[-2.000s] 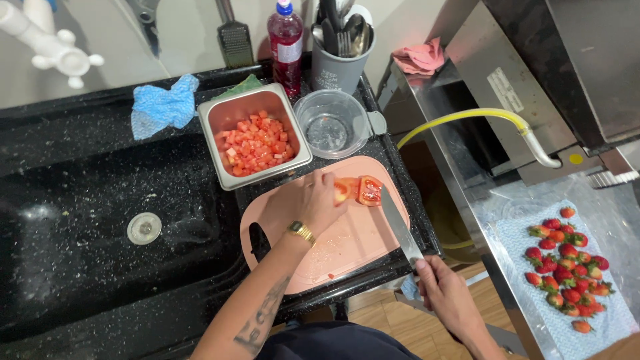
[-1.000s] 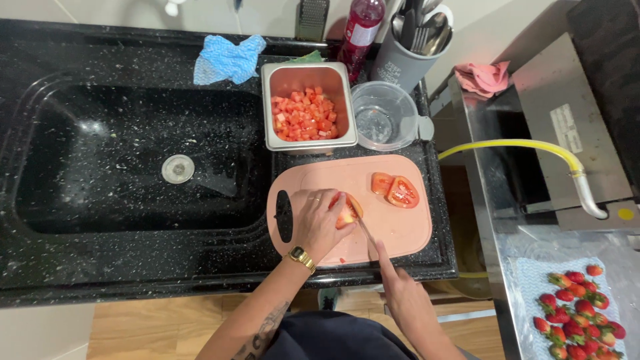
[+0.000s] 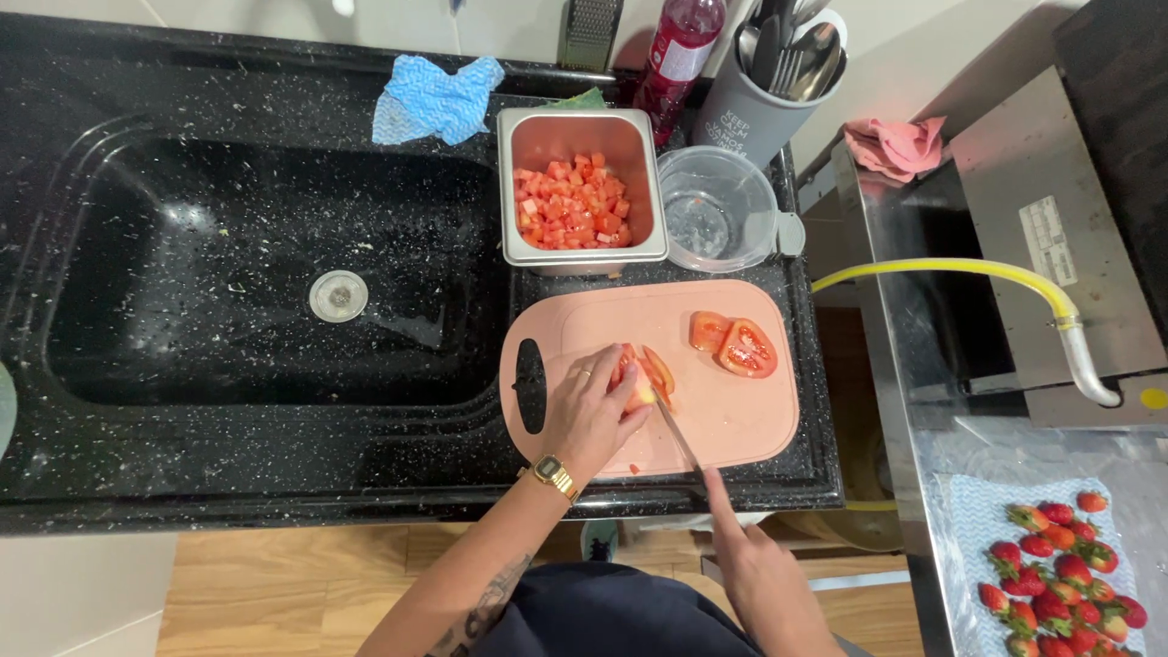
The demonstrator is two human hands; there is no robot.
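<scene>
On a pink cutting board [image 3: 584, 319], my left hand [image 3: 589, 411] holds a partly sliced tomato [image 3: 639, 385] down with its fingertips. A slice leans away from the tomato's right side. The handle of a knife [image 3: 677, 433] is in my right hand [image 3: 757, 570], with the blade's front part at the tomato. Two cut tomato pieces [image 3: 748, 349] lie overlapping near the board's right end. Behind the board stands a metal container [image 3: 584, 255] holding diced tomato [image 3: 573, 203]. A clear plastic tub [image 3: 716, 210] is to its right.
A black sink [image 3: 246, 274] lies left of the board, with a blue cloth [image 3: 436, 100] on its back edge. Behind the tub stand a red bottle [image 3: 675, 64] and a grey cutlery holder [image 3: 753, 105]. Strawberries [image 3: 1058, 584], a yellow hose [image 3: 949, 265] and a pink cloth [image 3: 897, 148] are at the right.
My left hand has moved onto a tomato nearer the board's middle, and the knife has moved from the right-hand pieces to that tomato. A slice now stands apart from it. The view has shifted.
</scene>
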